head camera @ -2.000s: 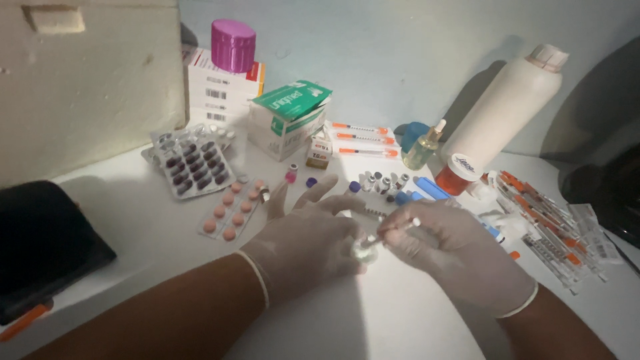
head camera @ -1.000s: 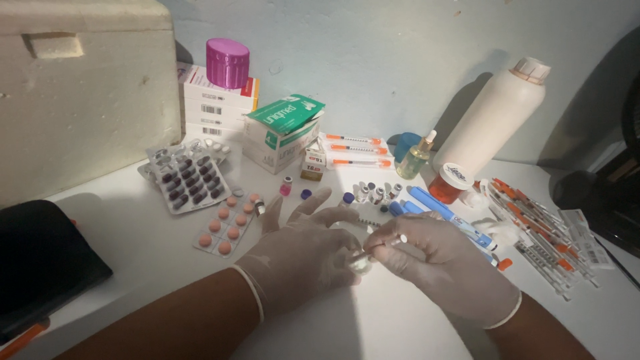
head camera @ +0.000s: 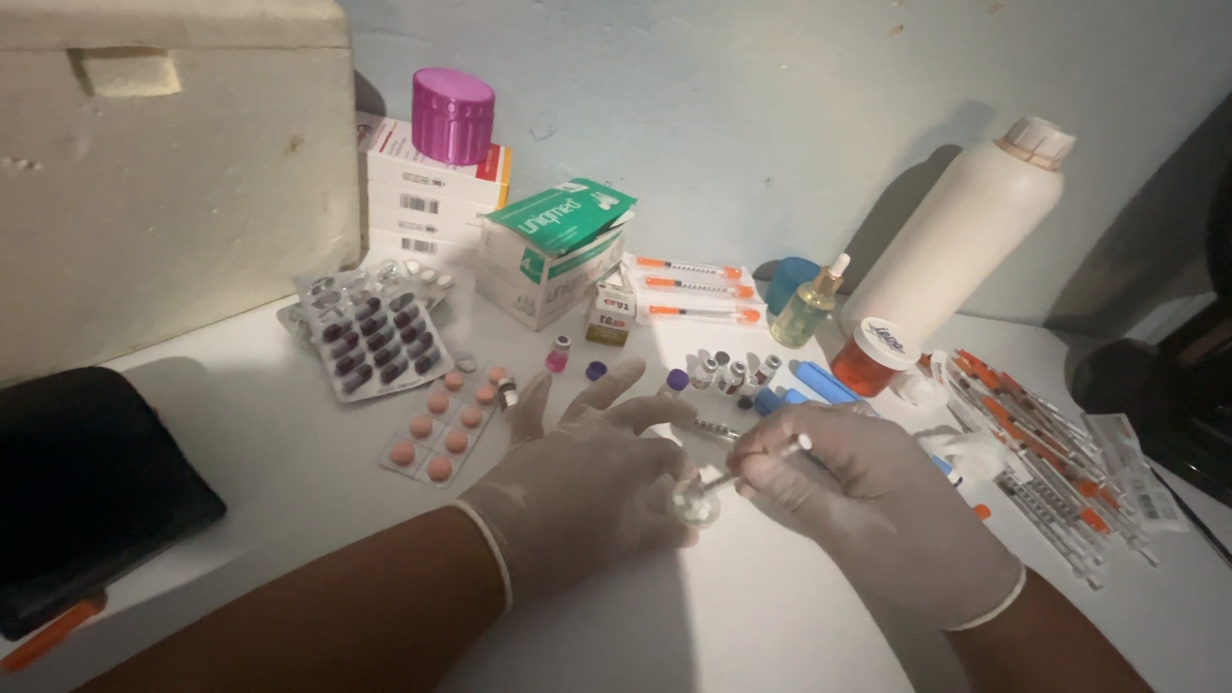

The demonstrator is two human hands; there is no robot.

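Both my hands wear pale translucent gloves. My left hand [head camera: 597, 472] steadies a small clear glass dish [head camera: 695, 502] between its fingertips, with white bits visible in it. My right hand [head camera: 847, 491] pinches a thin white-ended stick or syringe [head camera: 770, 457], whose far end reaches down to the dish. Just beyond the fingers lies an insulin syringe [head camera: 714, 429], partly hidden. Small glass vials [head camera: 736, 375] and a purple cap [head camera: 678, 379] sit behind my hands. A pink vial [head camera: 558, 354] stands farther left, and a dark-banded vial [head camera: 507, 393] is beside my left thumb.
Blister packs [head camera: 385, 346], a green-and-white box [head camera: 553, 255] and stacked cartons [head camera: 423, 197] stand left of centre, near a foam box [head camera: 173, 173]. A dropper bottle [head camera: 804, 313], a white bottle [head camera: 962, 231], a red jar [head camera: 871, 361] and piled syringes [head camera: 1049, 452] are at right.
Both hands stay together over the dish, with the stick in the right fingers throughout. The stick's tilt has shifted slightly.
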